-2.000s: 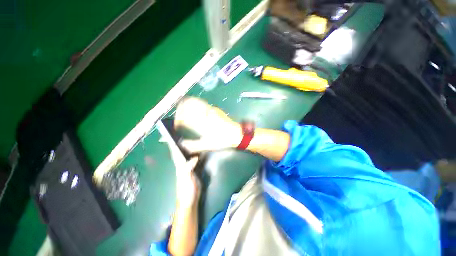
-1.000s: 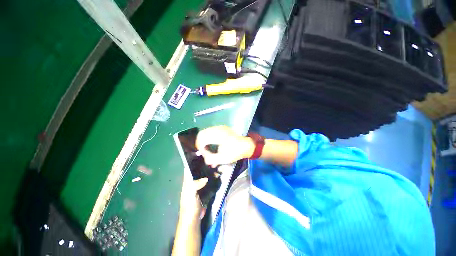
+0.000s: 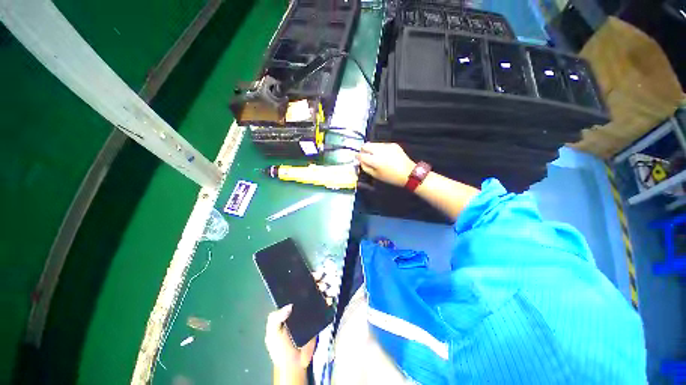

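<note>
My left hand [image 3: 283,342] holds a black smartphone [image 3: 292,289] low over the green bench, dark glossy face up, with the thumb on its near left edge and fingertips at its right edge. My right hand [image 3: 385,164], with a red wristband, is at the bench edge by the rear end of the yellow electric screwdriver [image 3: 312,176]. Its fingertips are close to the cables; whether they grip anything cannot be told. The screwdriver lies on the bench, dark tip pointing left. Thin silver tweezers [image 3: 295,207] lie between screwdriver and phone.
A tall stack of black phone trays [image 3: 429,98] stands right of the bench. A dark box with yellow parts [image 3: 286,135] stands behind the screwdriver. A printed card [image 3: 240,198] and clear plastic cup [image 3: 216,225] lie by the pale metal edge [image 3: 174,293]. A cardboard box [image 3: 628,83] is far right.
My right hand has left the phone and moved up and right to the screwdriver's rear end. My left hand still holds the phone, now more uncovered. The view has shifted towards the trays.
</note>
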